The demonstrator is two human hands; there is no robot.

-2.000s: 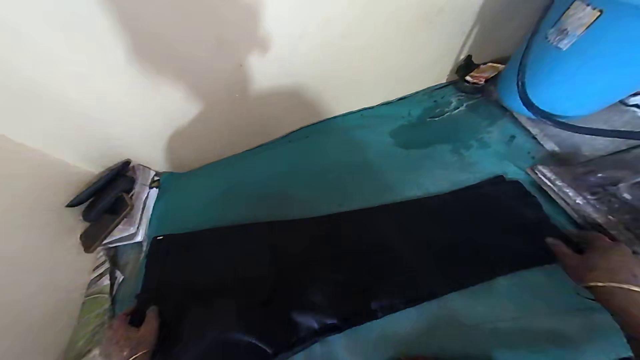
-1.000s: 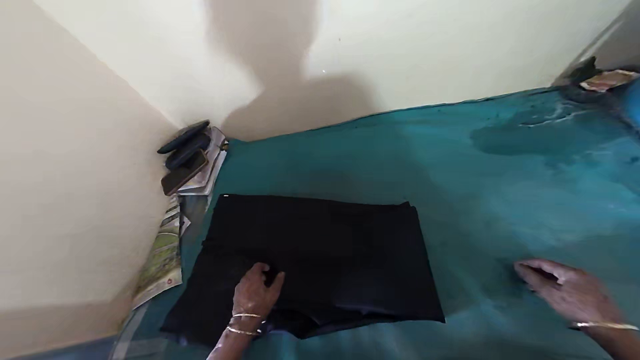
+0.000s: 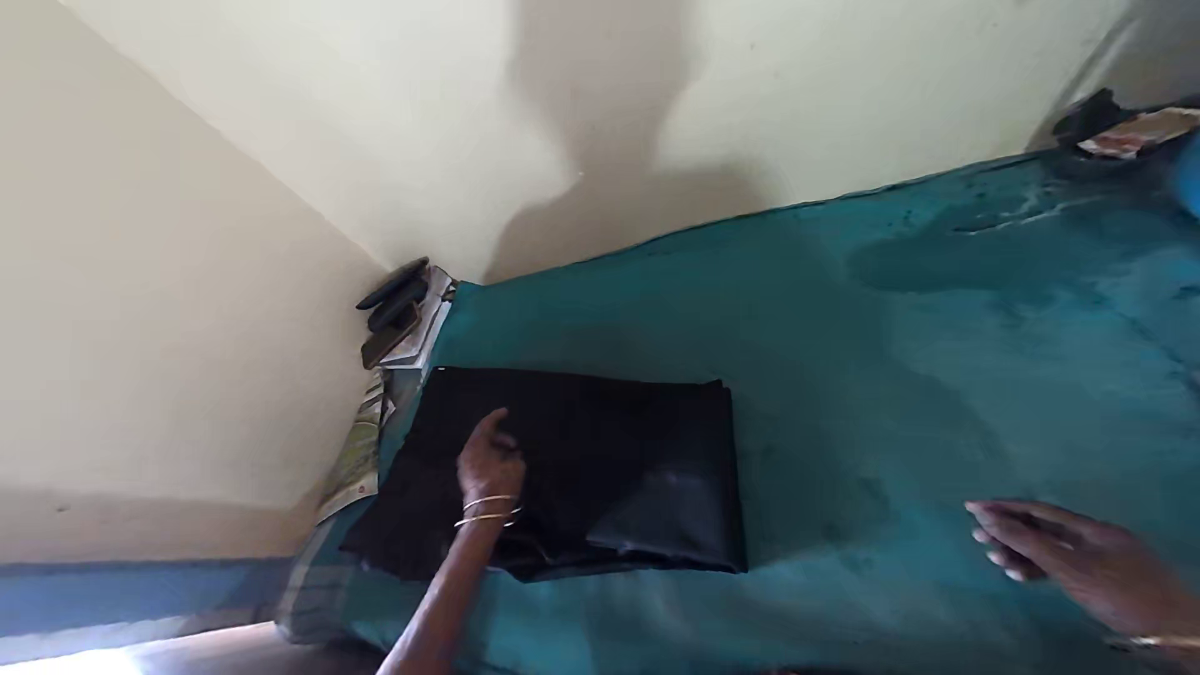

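A folded black cloth (image 3: pixel 619 450) lies on the teal cloth covering of the table (image 3: pixel 825 356), its lower left part spreading out unevenly. My left hand (image 3: pixel 490 459), with thin bangles at the wrist, is over the left part of the black cloth, fingers apart and holding nothing; whether it touches the cloth is hard to tell. Well to the right of the black cloth, my right hand (image 3: pixel 1059 553) is above the teal covering with its fingers loosely bent and nothing visible in them.
Dark cases and a phone-like object (image 3: pixel 391 336) rest on papers (image 3: pixel 427 323) in the wall corner. A printed sheet (image 3: pixel 356 455) lies along the left edge. At the far right are a dark object (image 3: pixel 1087 117), a crumpled packet (image 3: pixel 1139 131) and part of a blue container (image 3: pixel 1189 178).
The black cloth, spread long between both hands two seconds ago, is now folded to a shorter shape. My right hand has let go of its right end. The view has shifted.
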